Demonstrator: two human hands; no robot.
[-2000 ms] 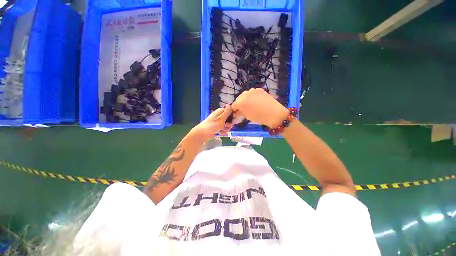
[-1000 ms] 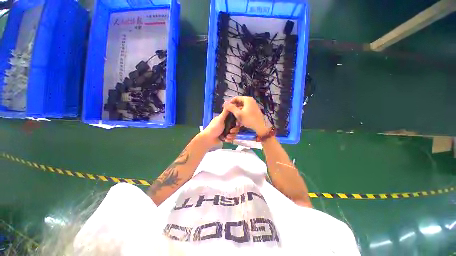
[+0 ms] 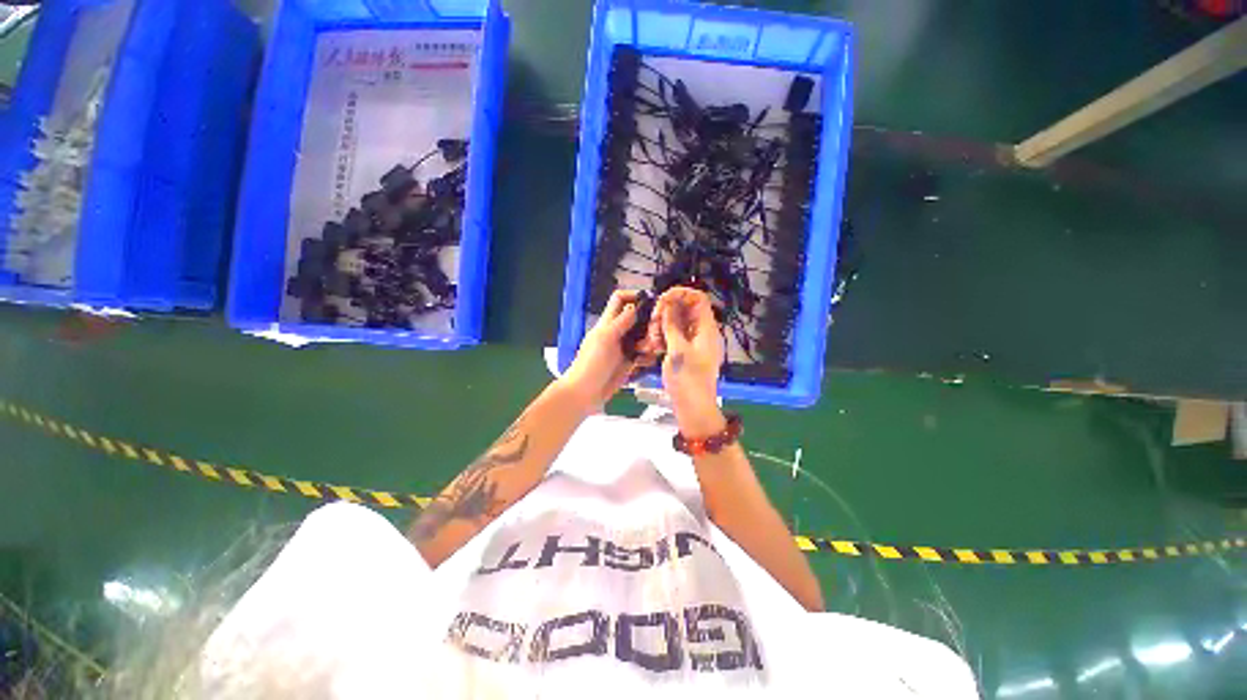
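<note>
A small black corded unit (image 3: 636, 326), like a power adapter, is held over the near end of the main blue tote (image 3: 836, 205). My left hand (image 3: 606, 347) is closed around the unit. My right hand (image 3: 689, 337) is beside it with fingers bent together; whether it grips the cord is too small to tell. In the tote, black units (image 3: 793, 246) stand in rows along both long sides, with black cords (image 3: 704, 185) tangled in the middle.
A second blue tote (image 3: 495, 178) to the left holds a loose pile of black units (image 3: 397, 239) on a printed white sheet (image 3: 328, 123). Stacked blue totes (image 3: 164, 164) with pale parts stand far left. Yellow-black tape (image 3: 944, 555) crosses the floor; a pale beam (image 3: 1121, 85) is upper right.
My right hand has drawn back from over the tote's cords, and its forearm is now more upright beside my left hand. The totes have shifted slightly right in view.
</note>
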